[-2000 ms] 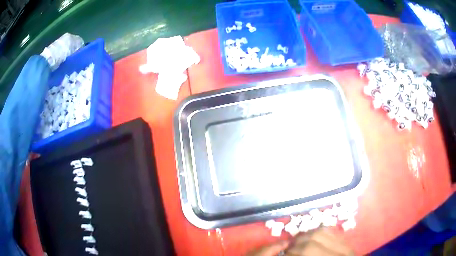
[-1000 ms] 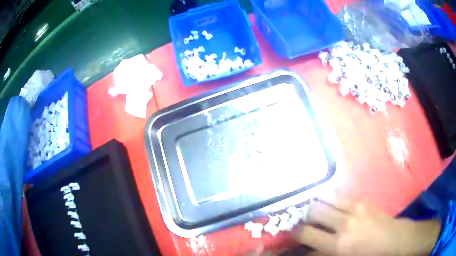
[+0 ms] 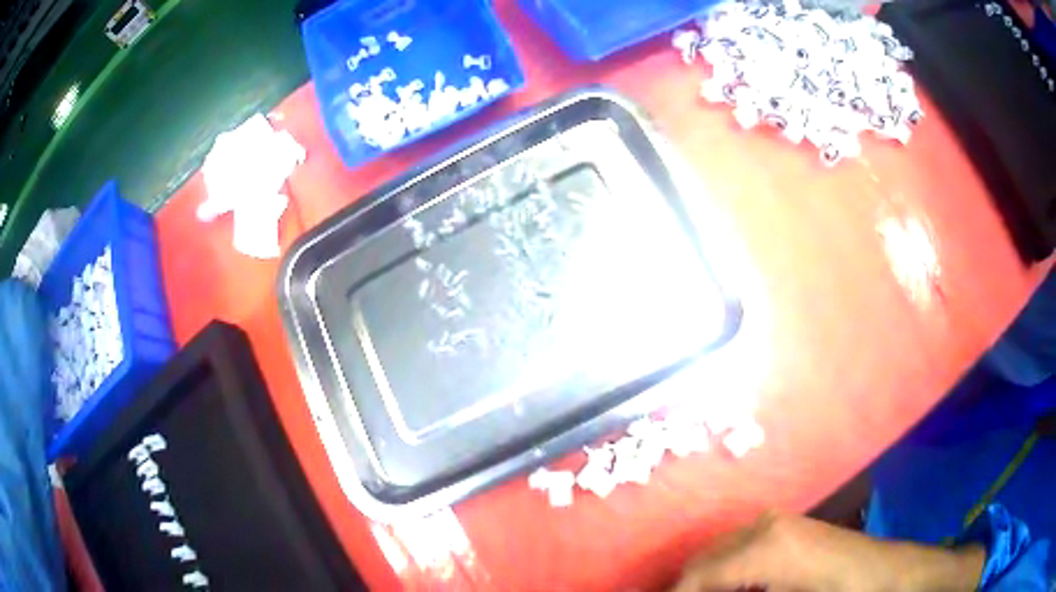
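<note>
My right hand (image 3: 782,561) shows at the bottom edge, blurred and cut off. Its fingertips are out of the picture, so whether it holds anything cannot be told. My left hand is not in view. Small white parts (image 3: 620,463) lie in a loose strip along the near edge of the steel tray (image 3: 400,480). Small clear parts (image 3: 446,289) are scattered inside the tray, partly lost in glare. A larger heap of white parts (image 3: 805,75) with darker spots lies at the upper right.
A black tray (image 3: 249,463) with a row of white pieces stands at left, and another black tray (image 3: 984,116) at right. Blue bins (image 3: 336,46) stand behind the steel tray. A blue tote (image 3: 145,312) and a white cloth (image 3: 249,174) are at left. A person's blue sleeve (image 3: 23,428) is far left.
My right hand has moved from the strip of white parts down to the bottom edge. The view has shifted, so the bins and heap sit higher, and the clear parts show more plainly.
</note>
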